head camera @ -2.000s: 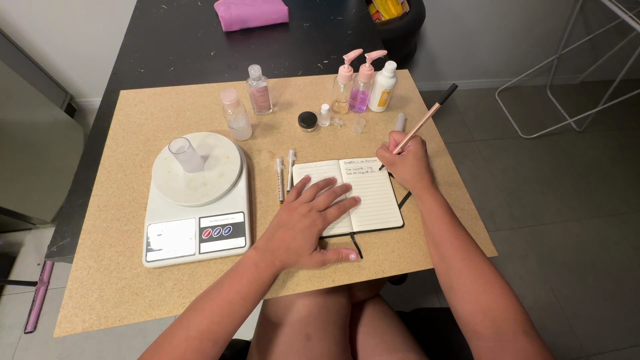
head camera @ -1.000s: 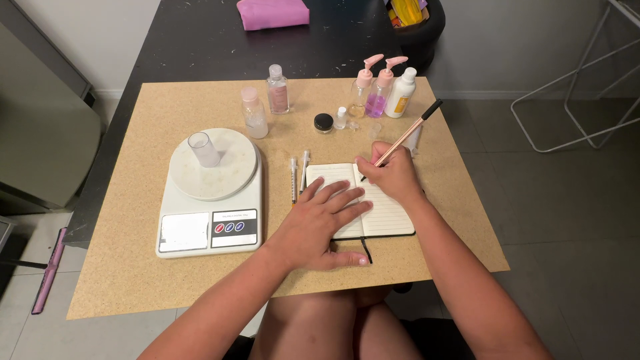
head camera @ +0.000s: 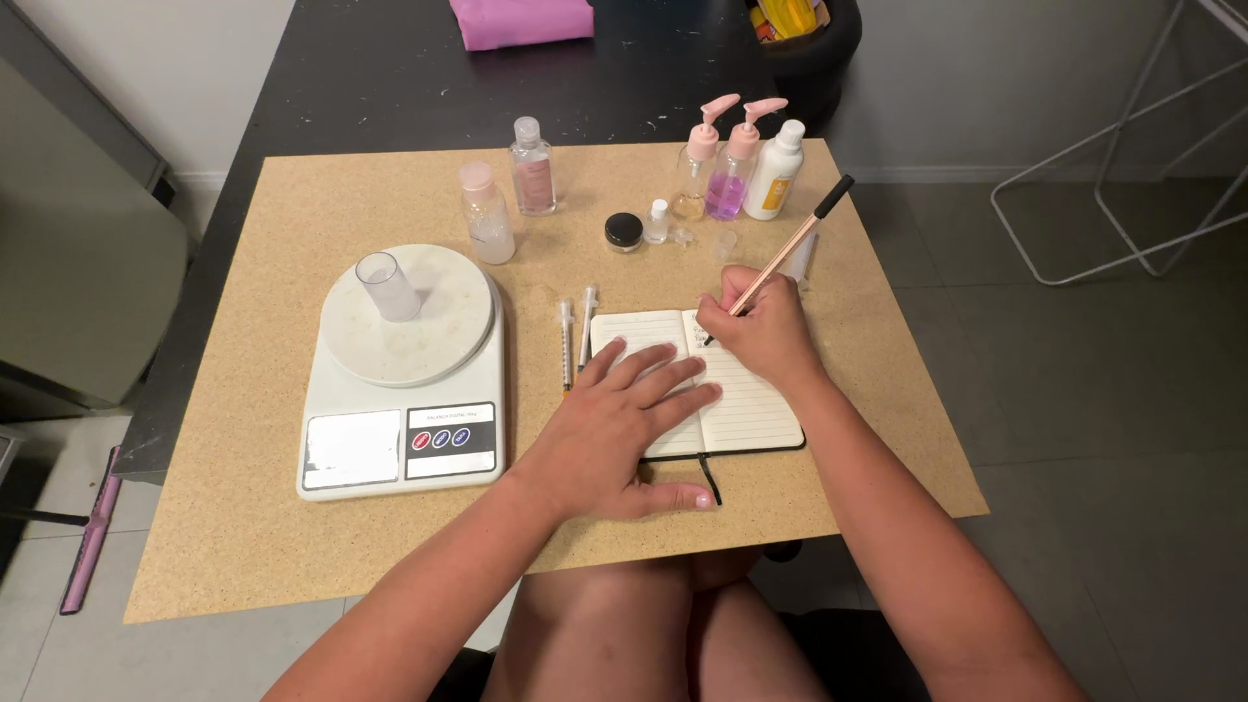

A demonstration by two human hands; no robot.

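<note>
My right hand grips a slim pen with a black cap on its upper end, its tip on the right page of an open lined notebook near some handwriting. Spread flat over the left page is my left hand, fingers apart, its thumb on the board below the notebook. Two small syringes lie just left of the notebook. Further left, a white digital kitchen scale carries a clear plastic cup on its round plate.
Behind the notebook stand two pink-pump bottles, a white bottle, a black-lidded jar and a small vial. Two clear bottles stand behind the scale. A pink pouch lies at the back. The particle board overhangs the table.
My right hand has moved from the written lines' right end to their left part on the right page, pen still held. The left hand stays flat on the notebook.
</note>
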